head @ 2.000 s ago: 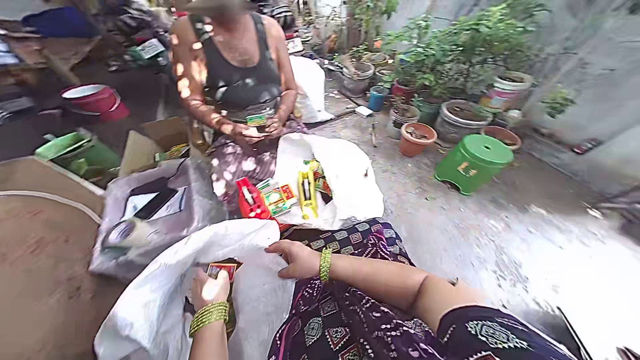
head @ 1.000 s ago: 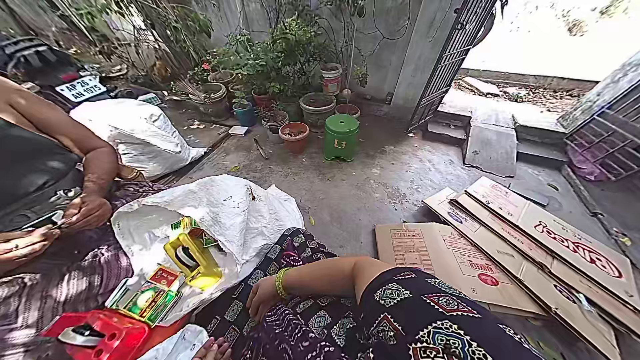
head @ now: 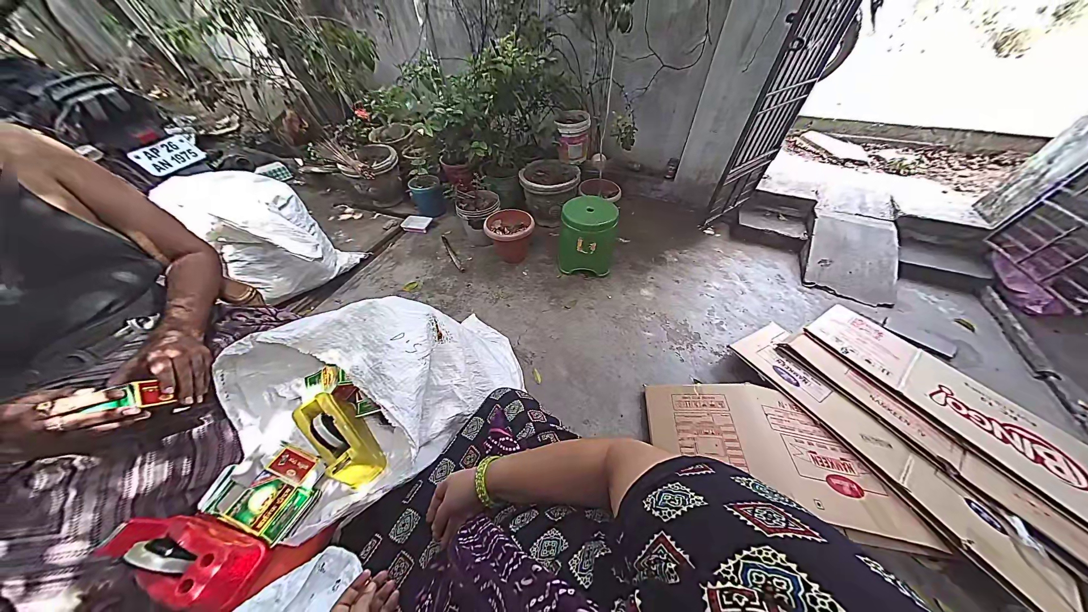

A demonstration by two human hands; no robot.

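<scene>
My right hand (head: 455,503), with a yellow-green bangle at the wrist, rests on the patterned dark cloth over my lap; its fingers point down and are partly hidden. At the bottom edge only the fingers of my left hand (head: 367,592) show, beside a white woven sack edge (head: 310,582). A yellow tape dispenser (head: 342,438) and small green and red boxes (head: 270,501) lie at the mouth of a white woven sack (head: 408,365). In front of them is a red tape dispenser (head: 191,561). A co-worker's hands (head: 174,361) hold a small green and red box (head: 140,395).
Flattened cardboard boxes (head: 782,450) lie at the right. A green plastic stool (head: 588,236) stands beside a terracotta pot (head: 510,236) and other potted plants. Another white sack (head: 251,229) and a motorcycle (head: 85,119) are at the left. A metal gate (head: 782,102) stands at the back.
The view has swung to the right. Two seconds ago my left hand was at the open sack with a small box; now only its fingers show. My right hand has moved from that sack to my lap.
</scene>
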